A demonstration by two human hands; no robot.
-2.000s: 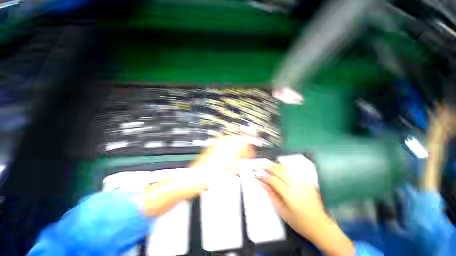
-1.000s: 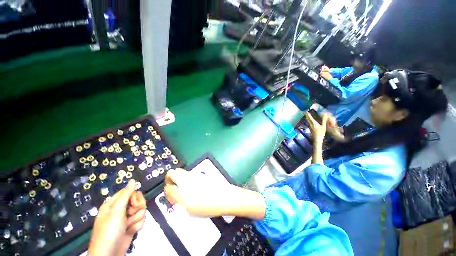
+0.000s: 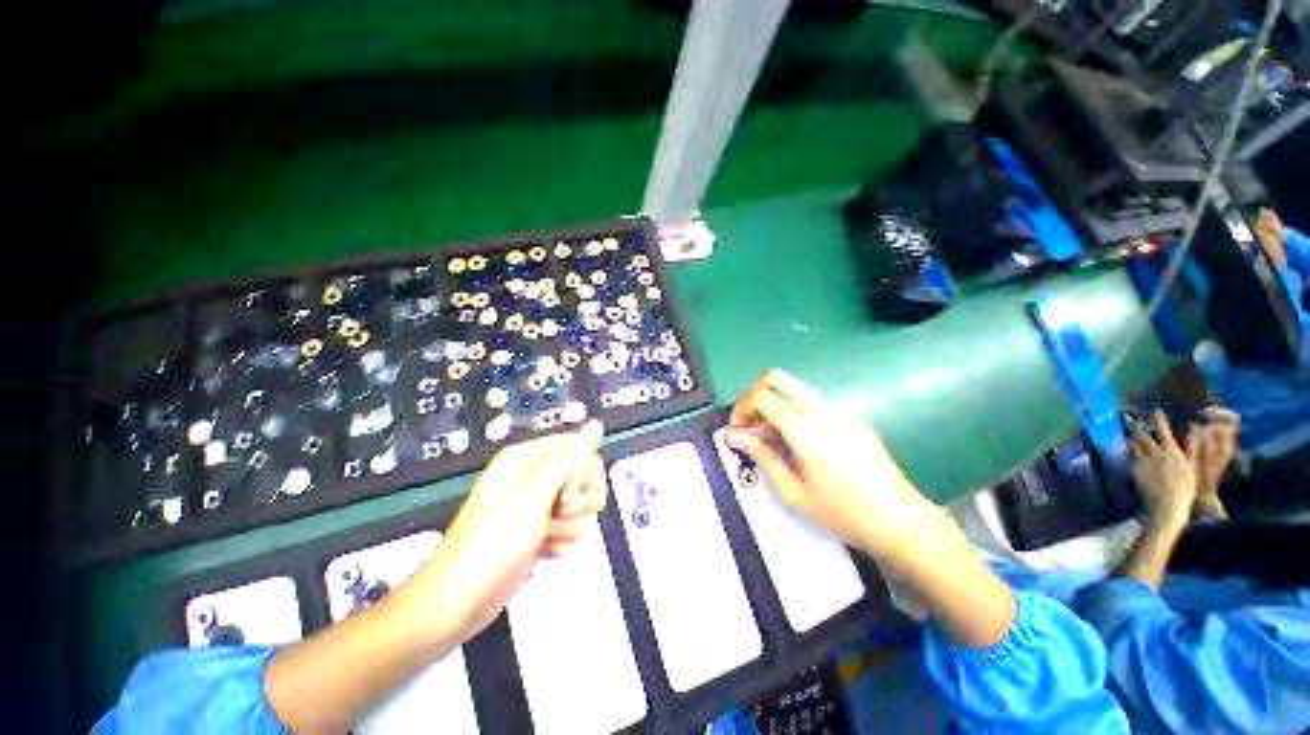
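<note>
A black phone tray (image 3: 769, 603) nearest me holds several white back covers (image 3: 697, 589) in a row, with dark camera areas at their top corners. My right hand (image 3: 841, 467) is at the top of the rightmost cover (image 3: 812, 567), its fingertips at the camera area. My left hand (image 3: 517, 524) is above the middle cover (image 3: 575, 646), fingers curled together, fingertips near the parts tray's lower edge. Whether either hand holds a tiny part cannot be told. The black parts tray (image 3: 108, 546) beyond holds gold-rimmed lens rings (image 3: 532, 330) at right and small square parts at left.
A pale metal post (image 3: 711, 108) stands behind the parts tray on the green bench (image 3: 848, 388). Black bins (image 3: 934, 216) and blue strips (image 3: 1078, 373) are at right. Another person's hands (image 3: 1185, 467) work at the far right. A dark block with pale specks (image 3: 797, 711) lies below the phone tray.
The view has swung back left and down, showing more of both trays. My right fingertips are now at the rightmost cover's camera area; my hands are farther apart.
</note>
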